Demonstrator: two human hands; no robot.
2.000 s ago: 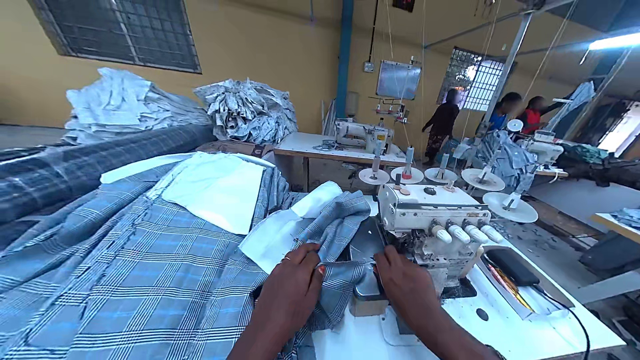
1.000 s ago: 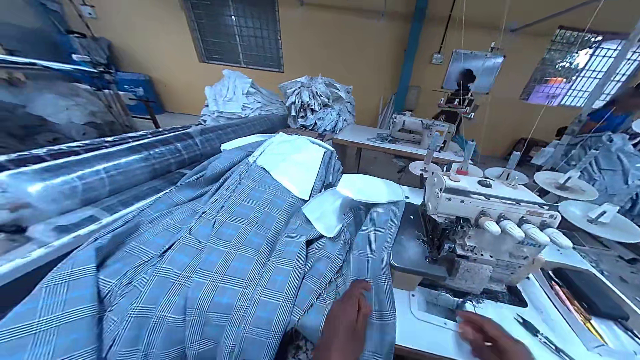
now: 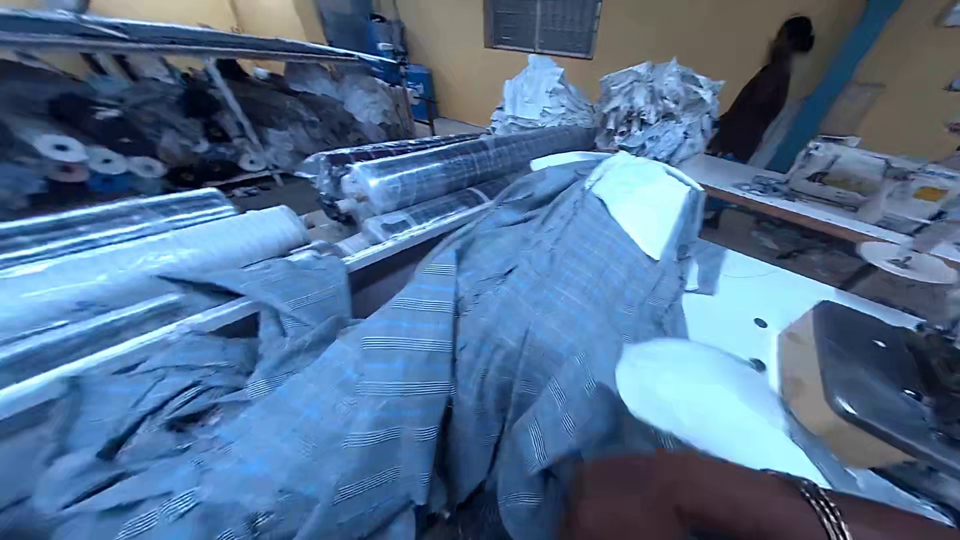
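Across the bottom right reaches my right hand (image 3: 630, 495), with a beaded bracelet on its wrist; blur and the frame's edge hide the fingers. It is beside a heap of blue-grey plaid cloth (image 3: 525, 322). My left hand is out of view. A white fabric piece (image 3: 645, 199) lies on top of the heap, and a rounded white piece (image 3: 705, 390) lies by my right arm. The dark bed of the overlock sewing machine (image 3: 870, 367) shows at the right edge; the rest of that machine is cut off.
Plastic-wrapped fabric rolls (image 3: 450, 169) lie behind and left of the cloth. Two stacks of cut cloth (image 3: 660, 105) stand farther back. A person (image 3: 761, 90) is near the blue post (image 3: 840, 82). Another sewing machine (image 3: 840, 176) stands on a table at right.
The view has swung left, leaving most of the overlock machine outside it. My left hand has gone from view; my right forearm now crosses the bottom right beside the cloth.
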